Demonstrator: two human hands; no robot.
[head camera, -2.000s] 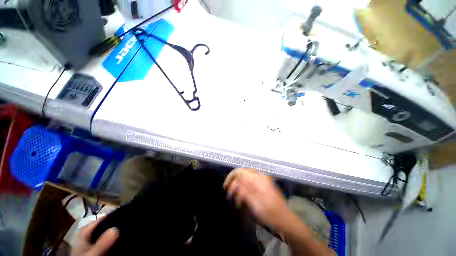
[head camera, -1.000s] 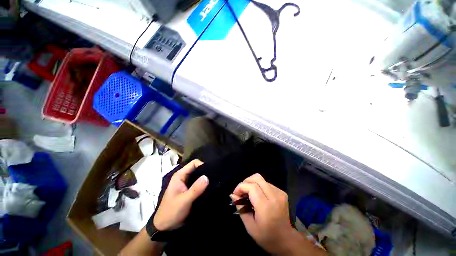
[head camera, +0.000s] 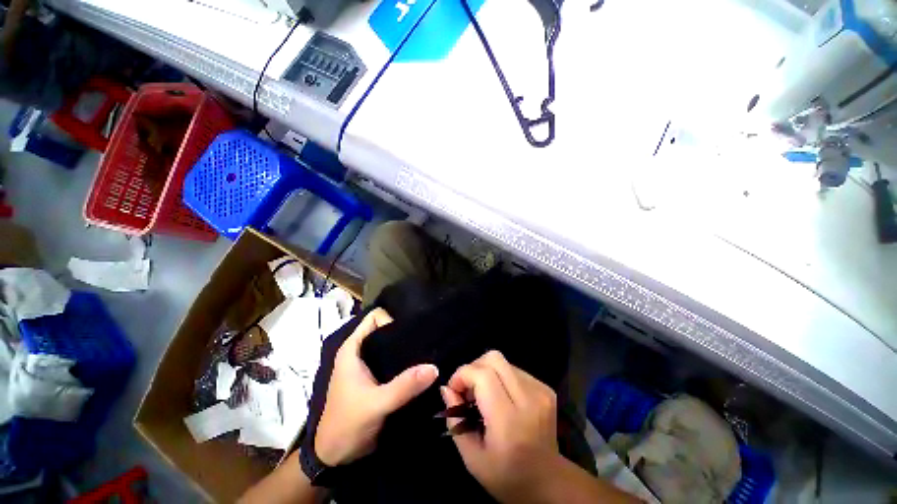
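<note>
A black garment lies bunched on my lap. My left hand grips its cloth, fingers behind a fold and thumb on top. My right hand is close beside it, holding a small dark pointed tool, snips or tweezers by its look, with the points towards my left hand. The cloth is too dark to show its seams.
The white machine table runs in front, with a black hanger and a sewing machine at right. A scrap-filled carton, blue stool and red basket stand at left.
The view has swung down and left. My left hand has moved in from the garment's left edge towards my right hand. The dark tool shows from one second ago onwards.
</note>
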